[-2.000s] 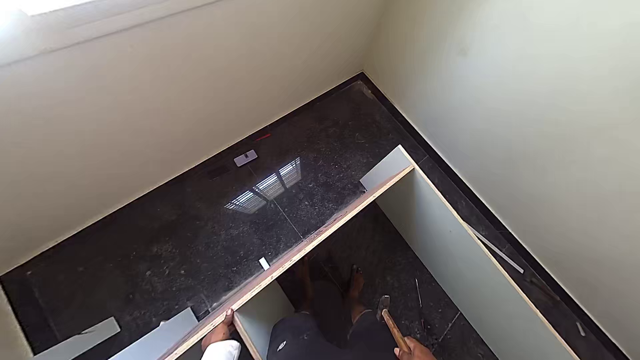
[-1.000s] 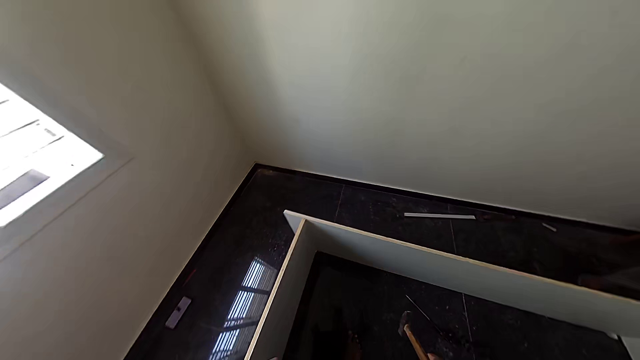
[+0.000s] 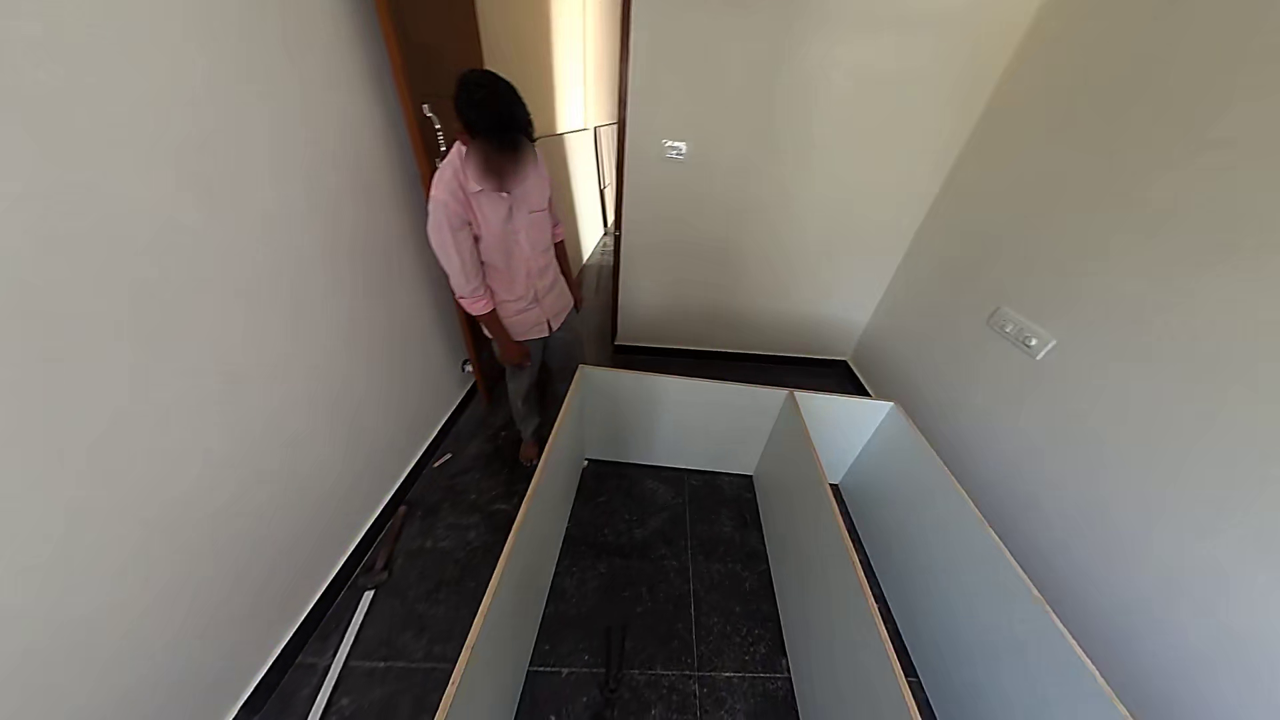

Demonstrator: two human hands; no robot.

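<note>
Neither of my hands shows in the head view now. A large cabinet carcass of pale panels with raw wood edges lies on the dark tiled floor, its left side panel [image 3: 540,540] running toward me. An end panel [image 3: 680,415] closes its far side. Inside, a long divider panel [image 3: 815,530] stands between a wide bay and a narrow one, and the right side panel [image 3: 950,530] bounds the narrow bay. A dark tool, too dim to name, lies on the floor [image 3: 690,560] within the wide bay.
A person in a pink shirt [image 3: 510,250] stands beside the carcass's far left corner, near an open doorway. Along the left wall lie a hammer [image 3: 385,550] and a white strip [image 3: 342,655]. A switch plate [image 3: 1021,332] is on the right wall.
The view has swung widely from the window corner to the doorway. My hands, one on a panel edge and one on a hammer's handle two seconds ago, have left the view.
</note>
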